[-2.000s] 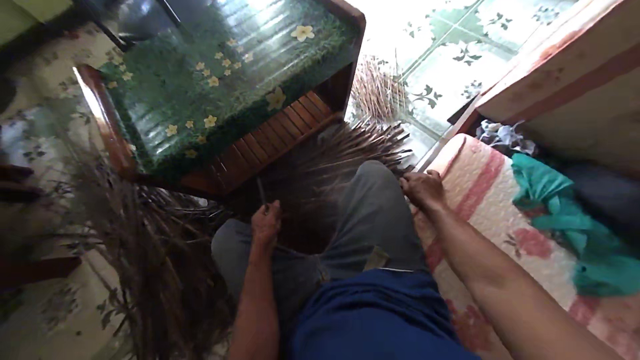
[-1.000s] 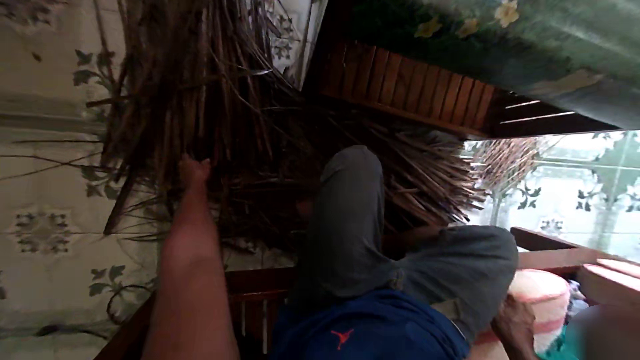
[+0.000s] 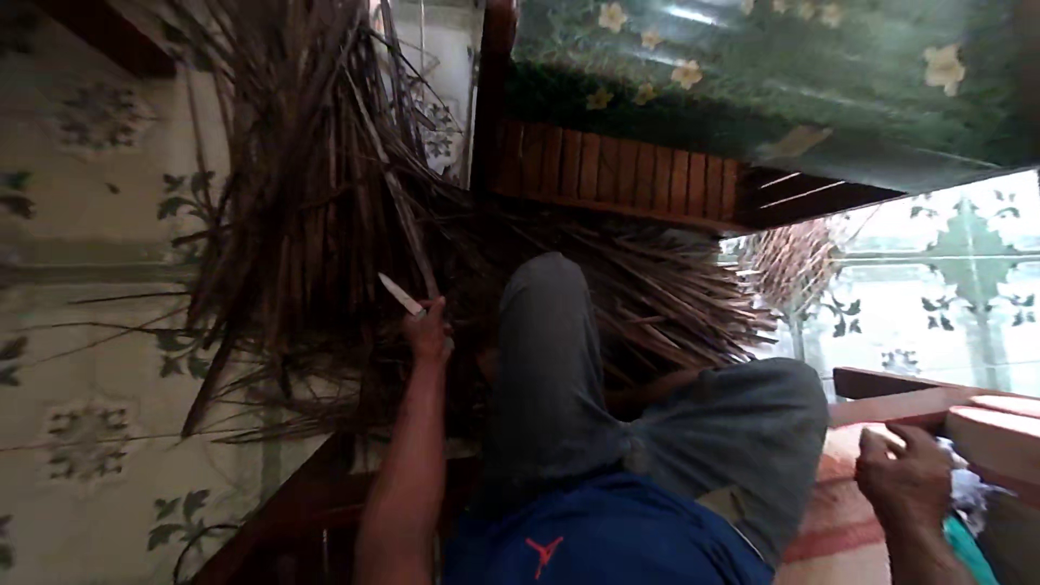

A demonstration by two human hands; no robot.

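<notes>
My left hand (image 3: 428, 329) is closed around the handle of a knife (image 3: 400, 294), whose pale blade points up and to the left. The same hand also meets the lower end of a dry brown stalk (image 3: 404, 215). A large heap of dry stalks (image 3: 301, 203) lies just above and left of it. More stalks (image 3: 674, 292) fan out to the right behind my raised knee. At the lower right my right hand (image 3: 906, 471) rests with bent fingers on the edge of a pink-and-cream cushion (image 3: 841, 496); nothing is plainly held in it.
A wooden table with a green flowered cover (image 3: 731, 97) and a slatted shelf (image 3: 617, 171) stands close ahead on the right. A lighter bunch of stalks (image 3: 788, 260) lies beyond it on the patterned tile floor (image 3: 89, 341). Green cloth (image 3: 968, 552) is beside my right hand.
My left hand has moved away from the heap's lower stalks, where it was one second ago, toward the right. The view has swung left since two seconds ago.
</notes>
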